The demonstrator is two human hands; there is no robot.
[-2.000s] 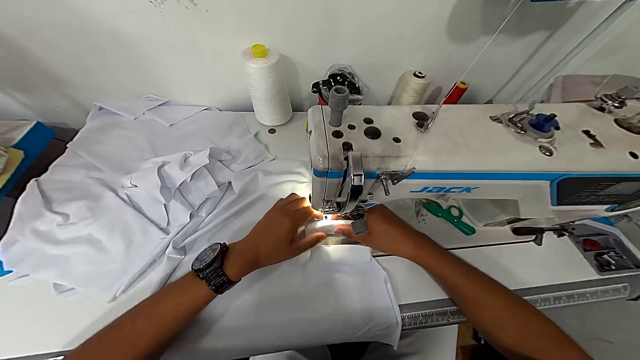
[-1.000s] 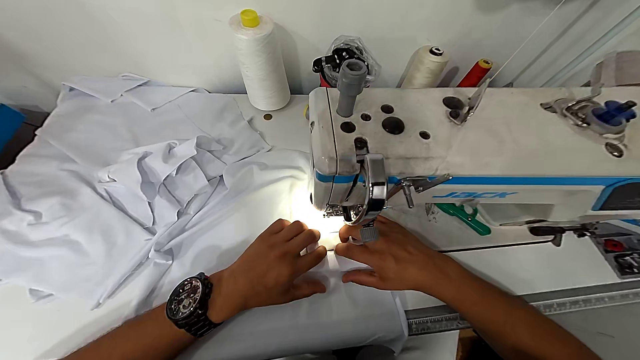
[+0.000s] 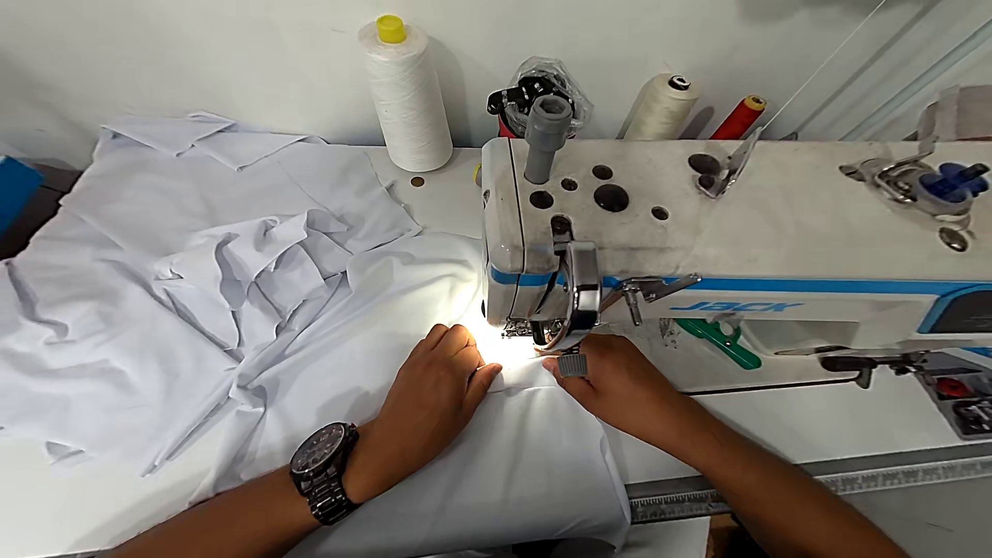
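White fabric [image 3: 535,457] lies under the needle area of a Jack sewing machine [image 3: 744,225], where the lamp throws a bright glare. Just left of the presser foot, my left hand [image 3: 438,387] presses on the cloth, thumb and forefinger pinching a fold at its edge. My right hand [image 3: 620,387] is at the right of the needle area, partly behind the metal thread take-up guard [image 3: 581,294]; its thumb and fingertips grip the fabric there. Glare hides the needle and stitches. A black wristwatch [image 3: 324,473] is on my left wrist.
More white fabric [image 3: 256,271] lies bunched at the left. Behind stand a white thread cone [image 3: 407,101], a cream cone [image 3: 663,108] and a red spool [image 3: 740,116]. Green thread snips [image 3: 721,341] lie beneath the machine arm. A metal ruler [image 3: 914,473] runs along the front edge; a parts tray [image 3: 957,395] is at right.
My hands were closer together on the fabric one second ago; now they are spread slightly, with the left fingers pinching near the presser foot.
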